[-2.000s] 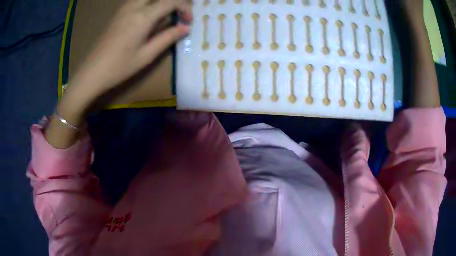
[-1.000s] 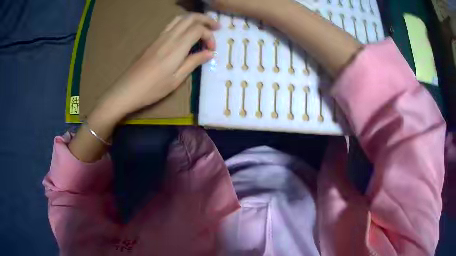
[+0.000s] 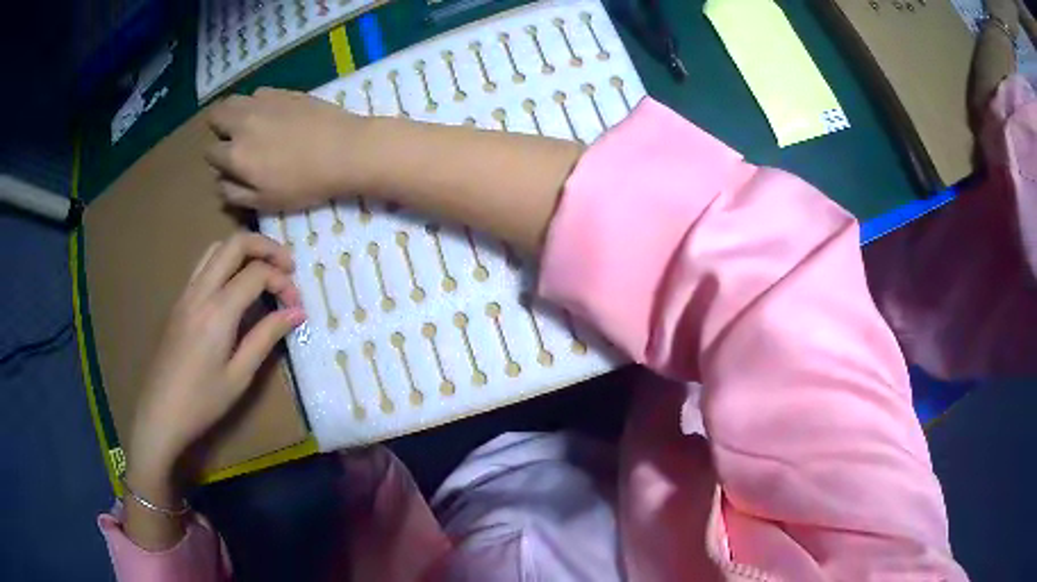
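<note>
A white speckled foam board (image 3: 375, 330) lies tilted in front of me, with rows of thin gold-brown dumbbell-shaped strips (image 3: 444, 259). My left hand (image 3: 210, 341) is at the board's left edge, thumb and fingertips close together beside a small white-blue label (image 3: 303, 333). I cannot tell if they pinch anything. My right hand (image 3: 279, 154) is over the board's upper left corner and the brown cardboard, fingers curled down and their tips hidden. My right forearm crosses the board and hides part of several strips.
Brown cardboard (image 3: 142, 273) lies left of the board on a green mat (image 3: 694, 125). Another board with rows (image 3: 267, 34) is at the far left. A yellow paper slip (image 3: 779, 74) lies to the right. At far right are brown cardboard (image 3: 910, 68) and another person's pink sleeve (image 3: 1018, 136).
The view has turned and shows more of the bench. My right hand has come from the right, across the board to its upper left. My left hand stays at the board's left edge.
</note>
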